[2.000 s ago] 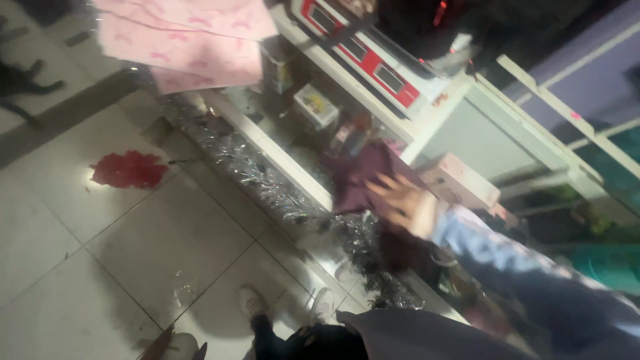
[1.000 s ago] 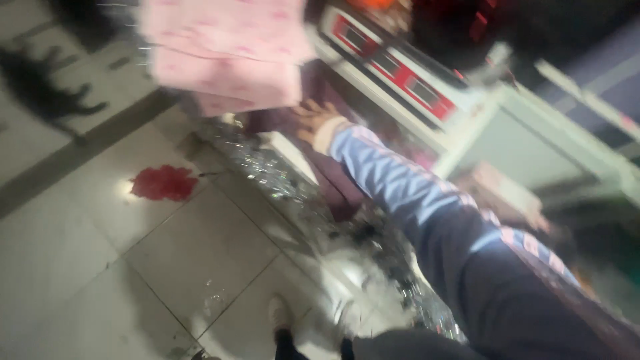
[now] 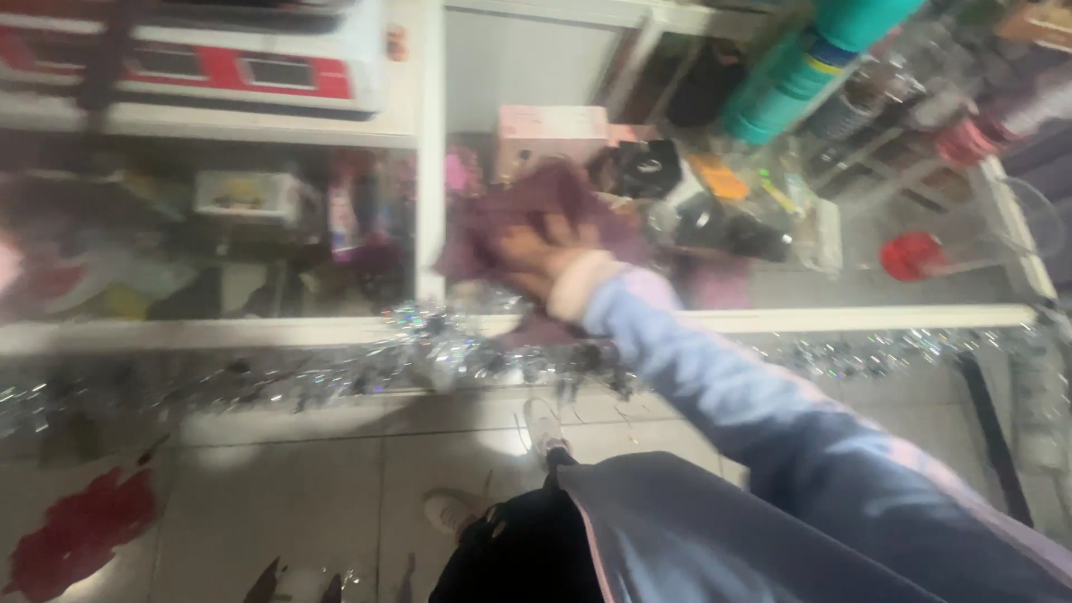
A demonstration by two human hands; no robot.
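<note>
My right hand (image 3: pixel 544 251), in a blue sleeve with a pale cuff, lies on a dark purple cloth (image 3: pixel 536 201). Its fingers are spread, and the hand presses the cloth on the top of a glass display counter (image 3: pixel 871 318). Part of the cloth hangs over the counter's white front edge. Motion blurs both the hand and the cloth. My left hand is out of view.
Silver tinsel (image 3: pixel 310 368) runs along the counter's front. A red and white box (image 3: pixel 251 71) sits at the upper left, a teal cylinder (image 3: pixel 779 84) at the upper right. Small goods, including a pink box (image 3: pixel 553 134), show around the cloth. A red patch (image 3: pixel 84 528) marks the tiled floor.
The cloth has travelled along the counter with my right hand, toward the pink paper, then back past the red and white box. The view has turned strongly.
</note>
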